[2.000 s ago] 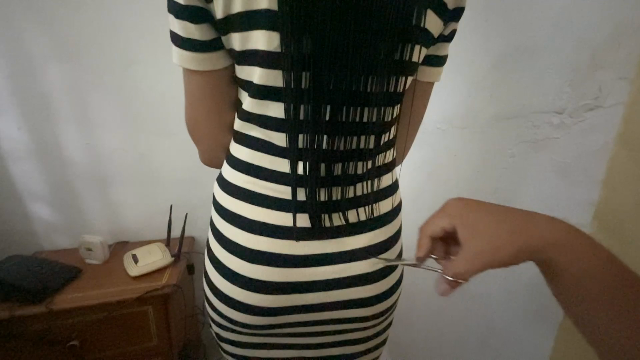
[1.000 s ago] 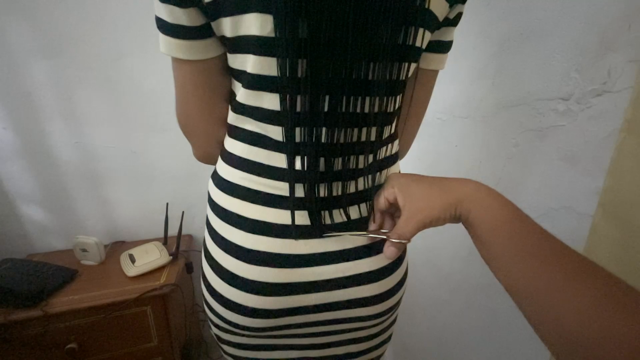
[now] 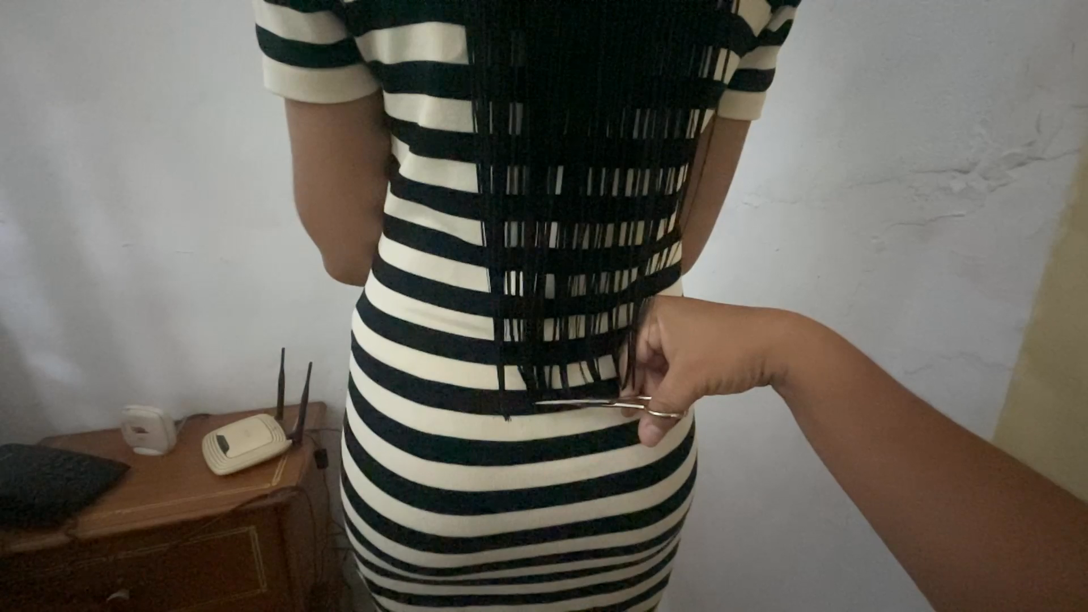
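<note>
Long dark hair (image 3: 586, 127) hangs in thin strands down the back of a person who faces away, over a black-and-cream striped dress (image 3: 510, 484). From the right, my right hand (image 3: 680, 361) grips a pair of metal scissors (image 3: 612, 404) by the handles. The blades point left and lie level at the lower ends of the hair, close to the dress. Some strands on the right hang against my fingers. Whether the blades are apart is hard to tell. My left hand is out of the picture.
At the lower left stands a wooden drawer cabinet (image 3: 212, 510) with a white router (image 3: 246, 442), a small white device (image 3: 149, 429) and a dark textured item (image 3: 55, 484) on top. Cables hang beside it. A pale, cracked wall (image 3: 875, 195) is behind the person.
My right hand and the scissors have moved left from beside the dress to the hair ends. Between one second ago and now they have shifted only slightly.
</note>
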